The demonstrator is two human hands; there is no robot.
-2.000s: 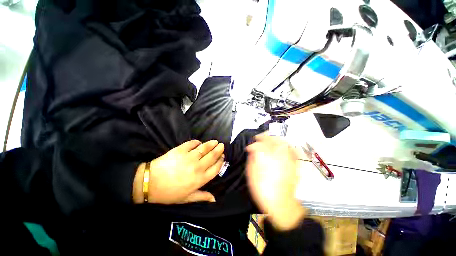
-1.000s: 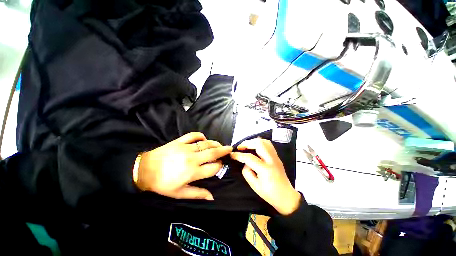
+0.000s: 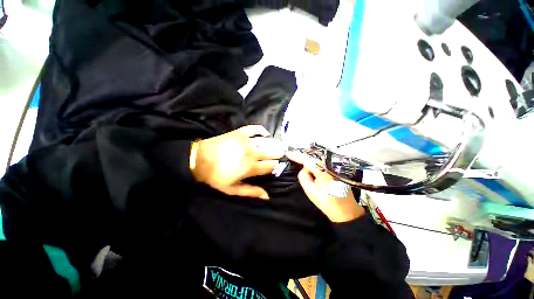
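A large black garment [image 3: 146, 87] is heaped on the left and runs under both hands to the machine's needle area. My left hand [image 3: 234, 160] lies on the cloth, its fingertips pinching the edge just left of the presser foot [image 3: 316, 153]. My right hand [image 3: 328, 190] meets it from the right, fingertips on the same cloth edge close beside the presser foot. A small white label [image 3: 280, 169] shows between the hands. The exact grip under the fingers is hidden.
The white sewing machine arm [image 3: 386, 105] with a blue stripe fills the upper right. Red-handled snips [image 3: 383, 221] lie right of my right sleeve, partly covered. A small reddish tool [image 3: 461, 231], a dark rectangle [image 3: 479, 248] and purple cloth [image 3: 501, 252] are at the far right.
Both hands have moved forward with the cloth edge, up to the presser foot. The label has moved with them. My right sleeve now partly covers the snips. The view has shifted somewhat.
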